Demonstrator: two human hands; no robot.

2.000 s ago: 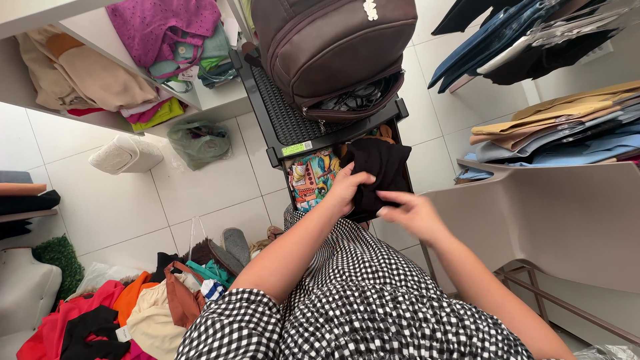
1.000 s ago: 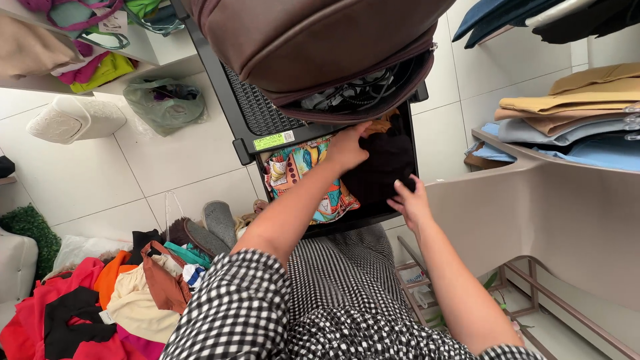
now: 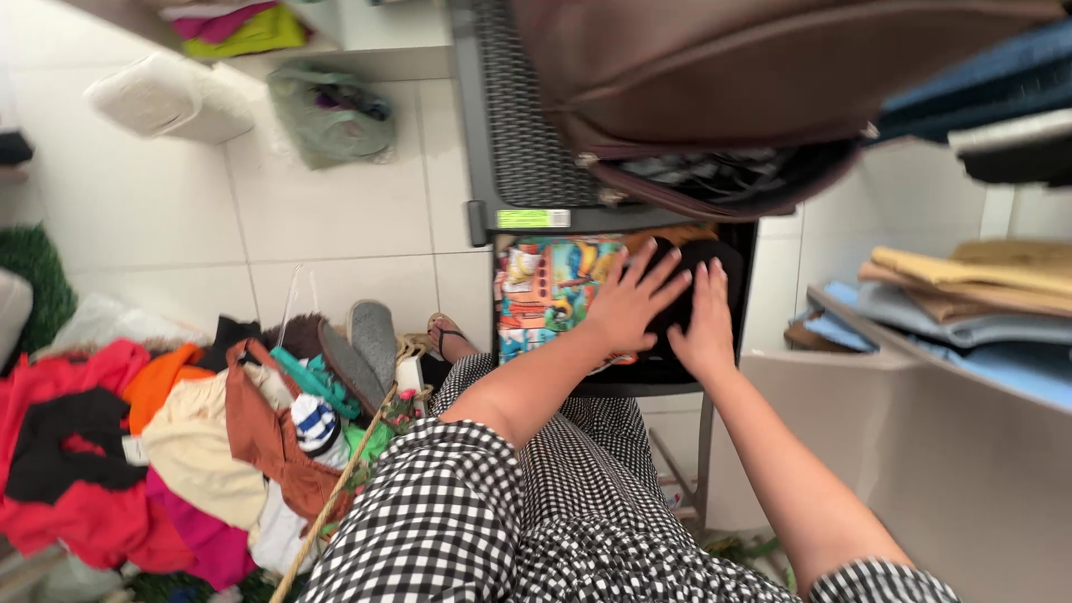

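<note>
A black plastic drawer (image 3: 620,389) stands pulled out below a woven-textured black top. Inside it, colorful printed fabric (image 3: 544,293) lies folded at the left, and black fabric (image 3: 722,260) lies at the right. My left hand (image 3: 636,301) is spread flat, palm down, over the black fabric and the edge of the printed one. My right hand (image 3: 706,322) rests with extended fingers on the black fabric, close beside the left. Neither hand grips anything. Some orange-brown fabric (image 3: 691,233) shows at the drawer's back.
A brown backpack (image 3: 712,75), its pocket unzipped, sits on the drawer unit's black top (image 3: 532,117). Piled clothes (image 3: 201,444) and grey slippers (image 3: 371,339) lie at the left. Folded trousers (image 3: 963,285) are at the right. A green plastic bag (image 3: 331,117) is on the tiled floor.
The black fabric, bunched in my hands two seconds ago, now lies in the drawer beside the printed fabric. My hands have come closer together on it. The view has moved nearer the drawer.
</note>
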